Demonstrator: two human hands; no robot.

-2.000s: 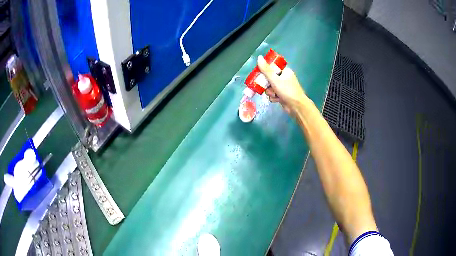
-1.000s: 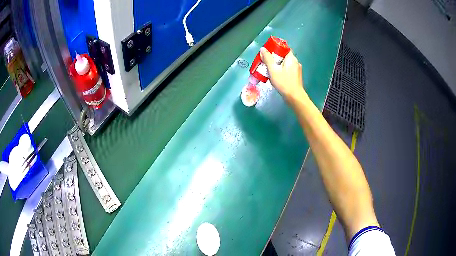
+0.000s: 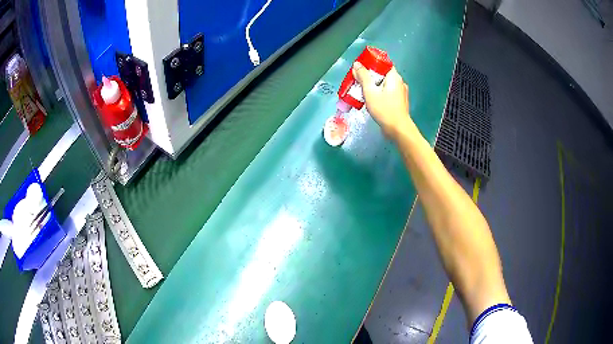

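My right hand (image 3: 384, 97) is closed around a red squeeze bottle (image 3: 374, 62) and holds it tilted, nozzle down. The pale nozzle points at a small round dish (image 3: 335, 132), white with pinkish-red in it, on the green mat (image 3: 269, 201). The nozzle tip is at the dish's upper edge; whether it touches cannot be told. A plain white oval disc (image 3: 279, 322) lies on the mat at the bottom of the picture. My left hand is not in view.
A second red bottle (image 3: 122, 115) stands by the blue-panelled cabinet (image 3: 228, 40). Metal strips with round parts (image 3: 82, 285) lie fanned at lower left, one apart (image 3: 128, 235). A blue bin (image 3: 47, 245) holds white lumps. A white cable (image 3: 250, 40) hangs on the cabinet.
The view has shifted, so dish and bottles sit higher in the picture than two seconds ago. My right hand still holds the tilted bottle at the dish, with little change over the last second.
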